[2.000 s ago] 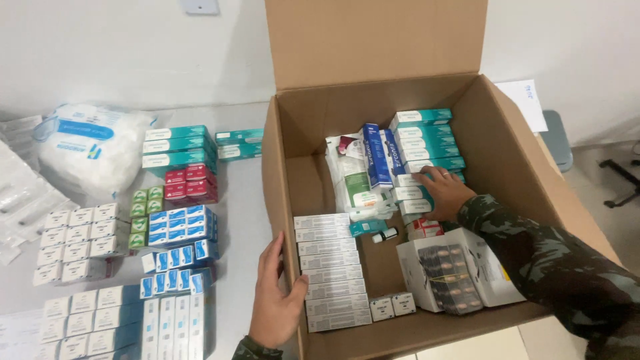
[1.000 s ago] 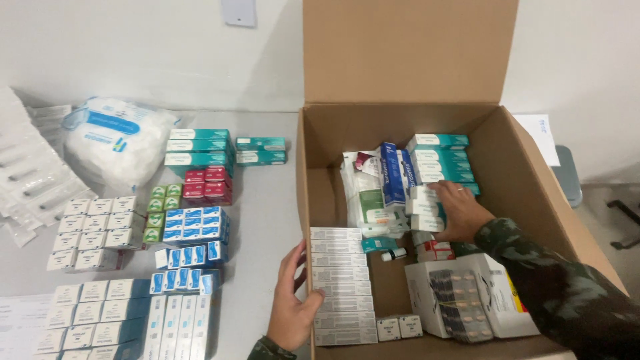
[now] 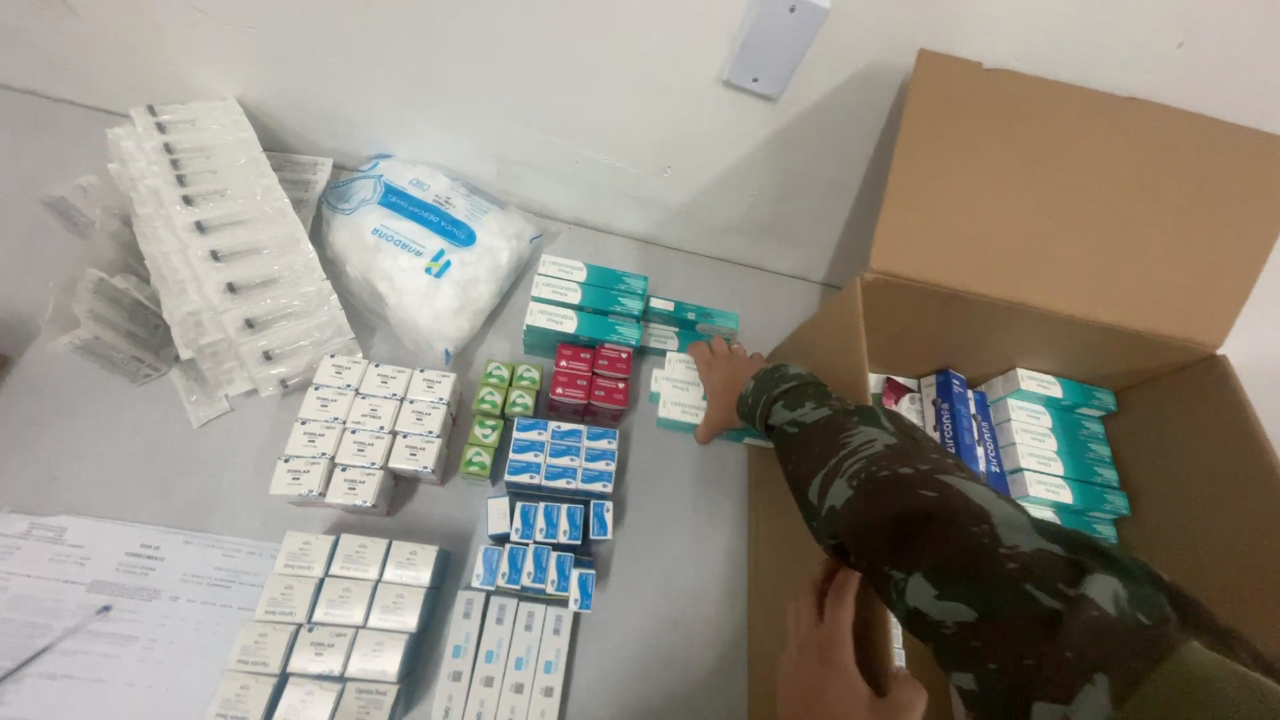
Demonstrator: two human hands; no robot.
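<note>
My right hand (image 3: 728, 385), in a camouflage sleeve, is on a small group of teal-and-white medicine cartons (image 3: 680, 400) on the table, its fingers spread over them. More teal-and-white cartons (image 3: 585, 325) lie stacked just behind. Low on the right, my left hand (image 3: 840, 660) rests at the near left wall of the open cardboard box (image 3: 810, 490), partly covered by my right arm. Inside the box are teal-and-white cartons (image 3: 1060, 440) and blue toothpaste cartons (image 3: 955, 415); my arm hides much of the rest.
Red cartons (image 3: 590, 380), green cartons (image 3: 487, 430), blue-and-white cartons (image 3: 562, 455) and white cartons (image 3: 370, 430) stand in groups. Behind them lie a bag of disposable caps (image 3: 425, 255) and packaged syringes (image 3: 235, 255). Printed sheets (image 3: 120, 590) and a pen (image 3: 55, 645) are at the left.
My right hand has moved left out of the cardboard box to the table, where more teal-and-white cartons now lie under it. The view has swung left.
</note>
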